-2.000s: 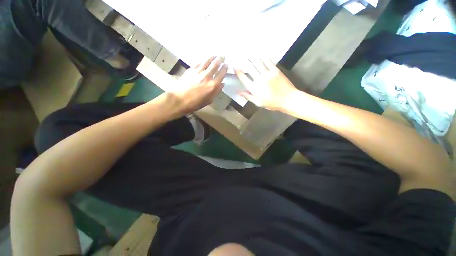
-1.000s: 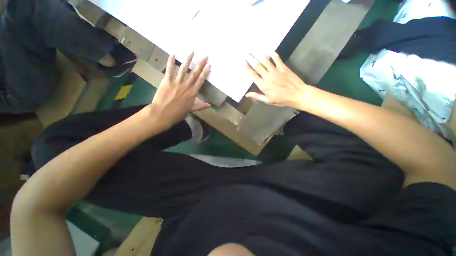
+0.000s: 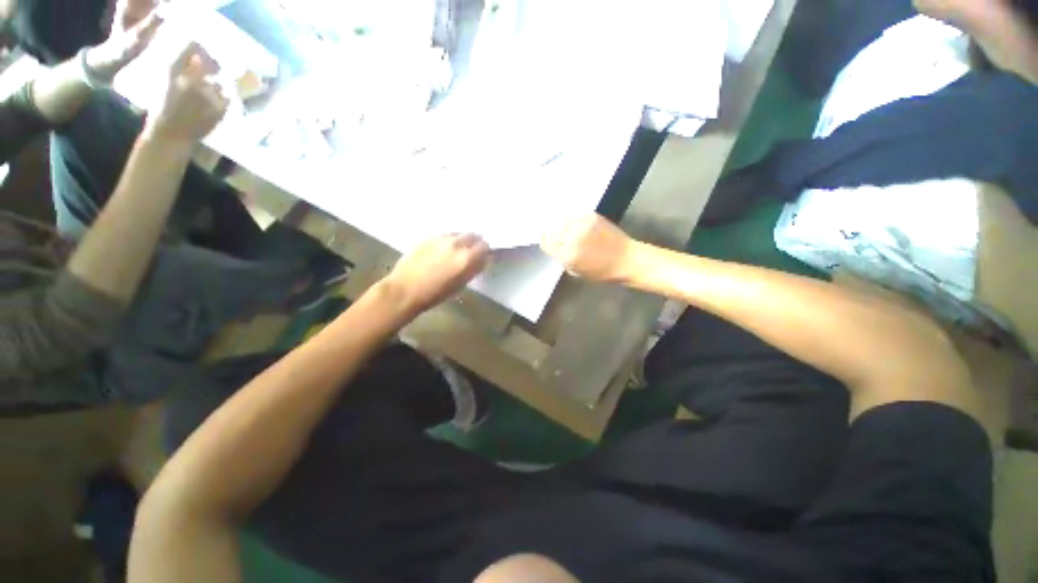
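Note:
My left hand [image 3: 438, 271] and my right hand [image 3: 588, 248] are at the near corner of the white table top [image 3: 529, 290], with fingers curled in. A thin white paper [image 3: 512, 241] spans between them, its near edge showing as a faint dark line above the corner. Both hands appear to pinch its ends. Glare washes out the rest of the paper, and the fingertips are hard to see.
White papers or small boxes [image 3: 330, 120] lie heaped at the far left of the top. Another person's forearm [image 3: 131, 211] reaches in at left. Grey-brown planks [image 3: 586, 342] project beyond the corner. A plastic-wrapped bundle [image 3: 888, 233] lies at right beside a dark-clothed leg.
My spread, flat hands have closed into curled grips with the thin paper between them. The view has shifted, showing more of the far table and another person's arms at left.

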